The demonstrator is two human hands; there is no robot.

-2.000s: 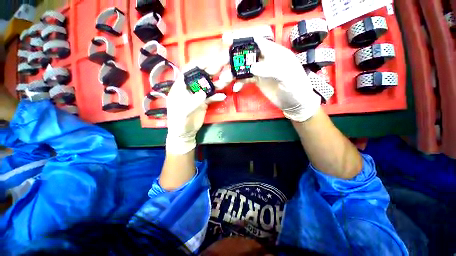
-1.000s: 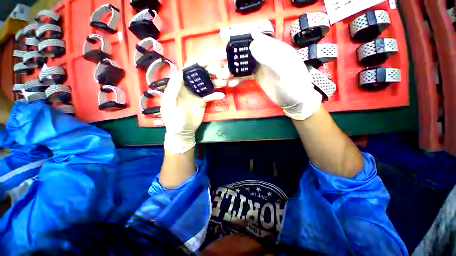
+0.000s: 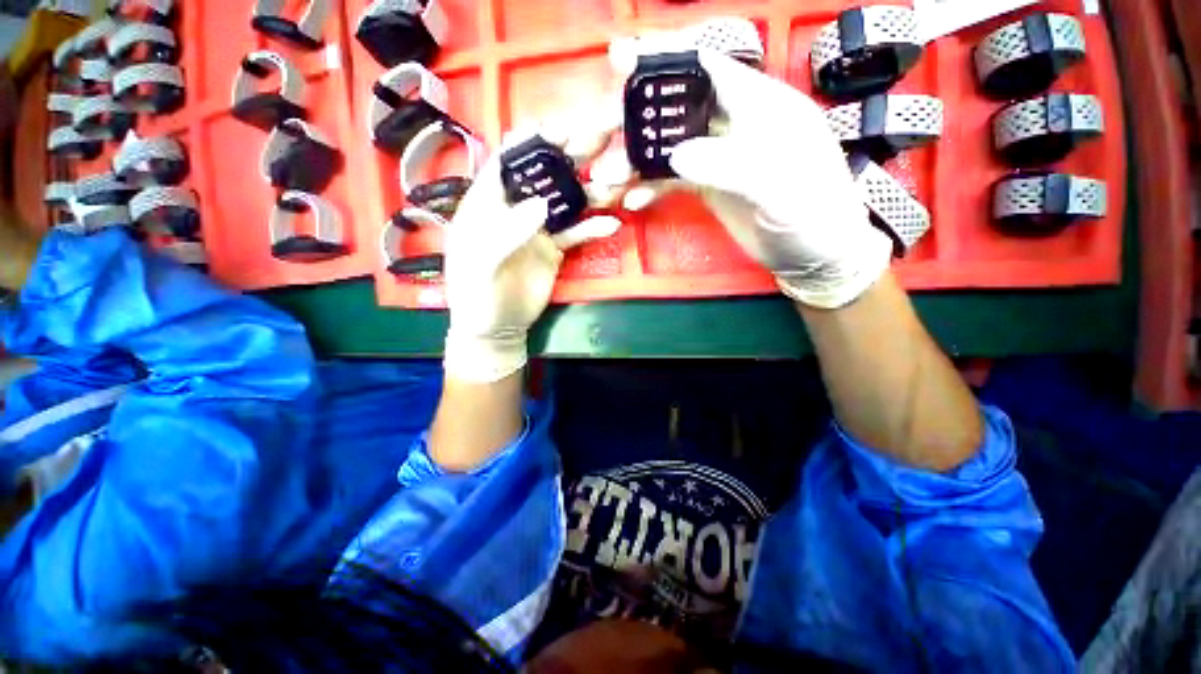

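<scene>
My left hand (image 3: 503,274), in a white glove, holds a smartwatch (image 3: 543,183) with its screen facing up, showing a dark menu list with small white rows. My left thumb is at this screen. My right hand (image 3: 777,178), also gloved in white, holds a second smartwatch (image 3: 667,113) a little higher and to the right. Its screen shows a similar list, and my right thumb touches its lower part. The straps of both watches are mostly hidden by my hands. Both watches are above the red-orange tray (image 3: 632,283).
Strapped watches stand in tray pockets at left (image 3: 300,158) and right (image 3: 1040,128). A white paper (image 3: 968,13) lies at the top right. The green bench edge (image 3: 685,329) runs below the tray. A neighbour's blue sleeve (image 3: 145,316) is at left. Red-orange trays stand at far right (image 3: 1166,198).
Both screens changed from green and white blocks to dark menu lists. My thumbs have moved onto the screens. The view has shifted slightly.
</scene>
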